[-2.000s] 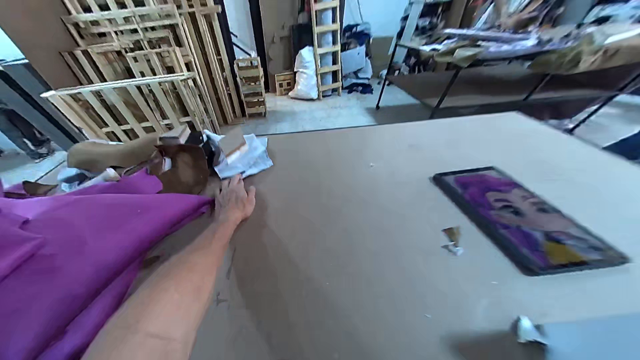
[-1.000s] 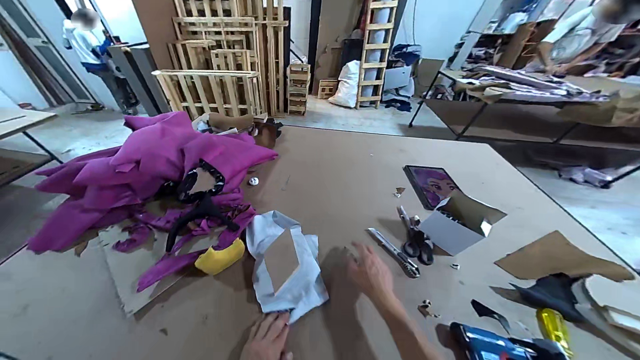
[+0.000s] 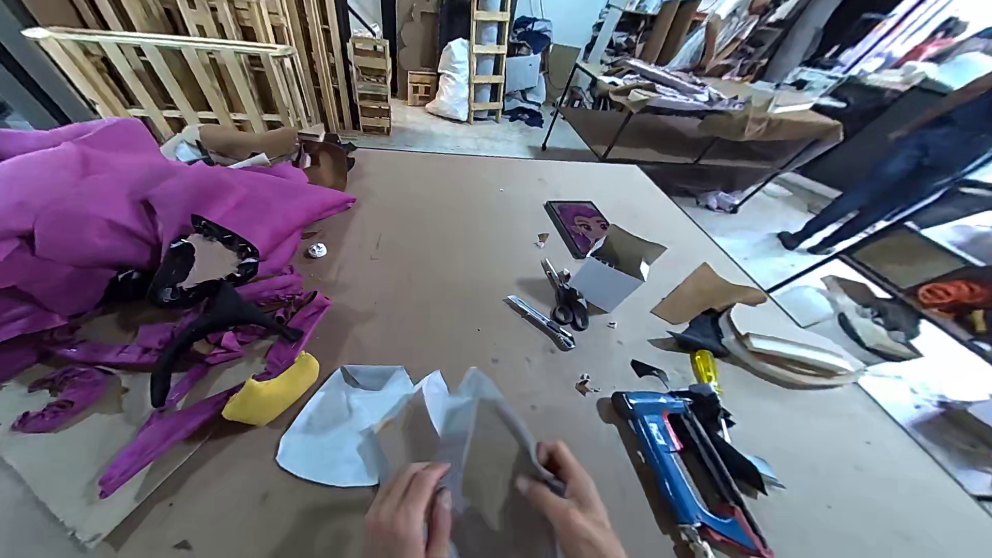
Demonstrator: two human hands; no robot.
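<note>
Near the table's front edge, a light blue-white piece of fabric (image 3: 341,434) lies partly spread, with part of it lifted between my hands. My left hand (image 3: 415,508) grips its near fold with thumb and fingers. My right hand (image 3: 570,496) pinches the raised right edge. A brown board-like piece (image 3: 411,434) shows in the folds; how far it extends is hidden. A yellow padded piece (image 3: 271,389) is left of the fabric. To the right lie a utility knife (image 3: 541,322), black-handled scissors (image 3: 570,302) and a blue staple gun or similar hand tool (image 3: 666,457).
Magenta fabric (image 3: 93,209) is heaped at the left, with a black curved piece (image 3: 205,325) on it. An open white box (image 3: 608,283) stands beside a framed picture (image 3: 580,225). A yellow-handled screwdriver (image 3: 705,368) and scraps lie right. A person (image 3: 891,170) stands beyond the table.
One second ago the fabric lay flat, my left hand at its near edge and my right hand apart on the table. Now both hands hold the fabric, part of it raised.
</note>
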